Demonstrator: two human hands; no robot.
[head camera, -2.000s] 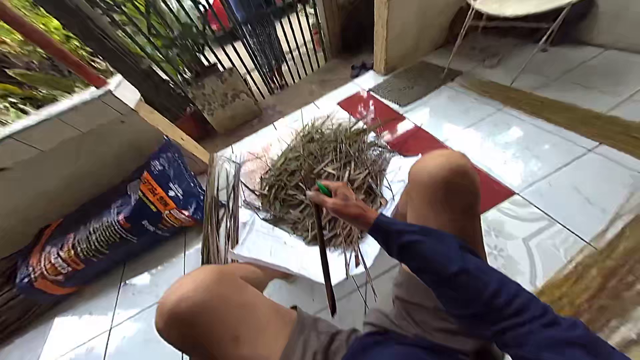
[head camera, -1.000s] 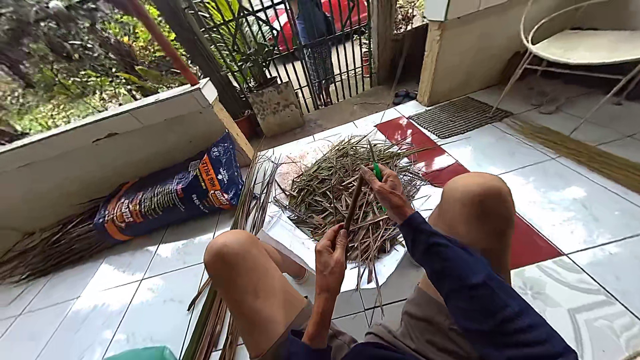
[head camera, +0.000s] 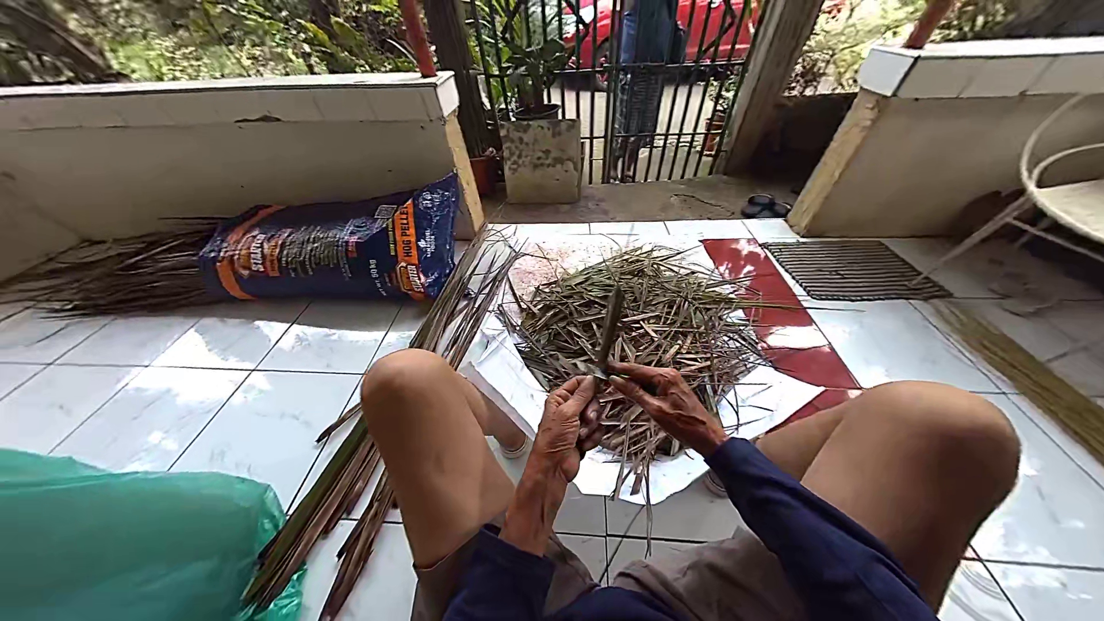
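My left hand (head camera: 569, 423) is closed on the lower end of a narrow dark leaf strip (head camera: 611, 328), which points up and away from me. The fingertips of my right hand (head camera: 668, 401) pinch near the same end, close to my left fingers. Whether a small tool lies between them cannot be told. Beyond and below both hands a heap of cut dry leaf strips (head camera: 655, 297) covers a white sheet (head camera: 509, 379) on the floor between my legs. Long uncut leaf strips (head camera: 345, 483) lie beside and under my left knee.
A green plastic bag (head camera: 129, 535) lies at lower left. A blue feed sack (head camera: 336, 250) holds more long leaves by the low wall (head camera: 259, 164). Ahead stand a metal gate (head camera: 673, 112) and a person (head camera: 638, 78) beyond it. A ribbed mat (head camera: 854, 269) and a metal chair (head camera: 1069, 198) are right.
Two seconds ago only my right hand showed, with a green-ended thing and a long strip. My left hand has since come in and holds the strip; the green end no longer shows. The view has swung left.
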